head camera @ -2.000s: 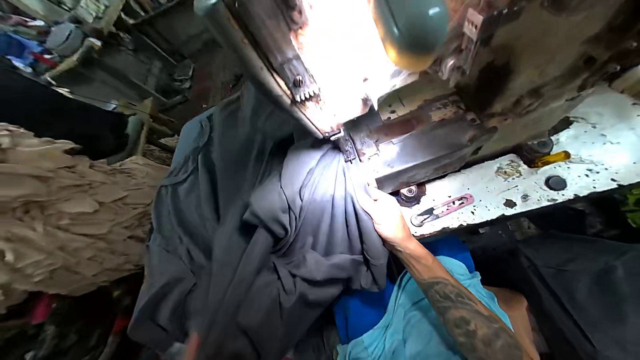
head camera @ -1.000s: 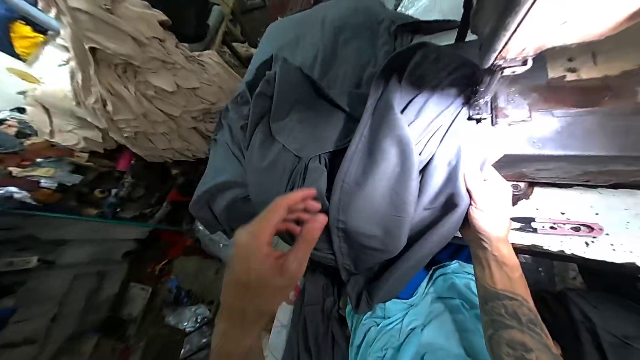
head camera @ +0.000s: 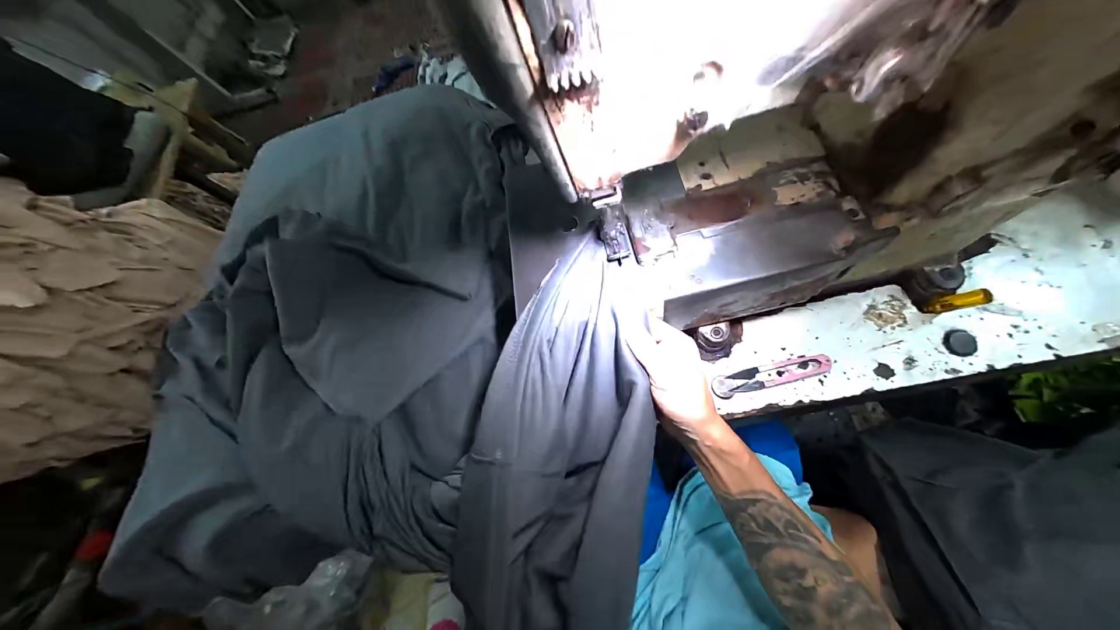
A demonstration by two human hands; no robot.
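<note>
Dark grey fabric [head camera: 560, 420] runs up to the presser foot [head camera: 615, 232] of an industrial sewing machine [head camera: 752, 254] and hangs down toward the bottom edge. My right hand [head camera: 669, 363] grips the fabric's right edge just below the presser foot, its fingertips washed out by the lamp's glare. More grey fabric [head camera: 350, 324] lies heaped left of the machine. My left hand is out of view. Pink-handled thread snips [head camera: 774, 374] rest on the machine's worn white bed, to the right of my right hand.
A tall stack of tan cut fabric [head camera: 87, 324] stands at the left. On the white table [head camera: 1041, 289] lies a yellow-handled tool [head camera: 958, 301]. A clear plastic bag [head camera: 297, 595] sits at the bottom left. Dark cloth [head camera: 1006, 516] is at the lower right.
My left hand, seen empty over the fabric a second ago, has left the view. My right hand stays at the fabric's edge by the presser foot. The view has swung toward the machine.
</note>
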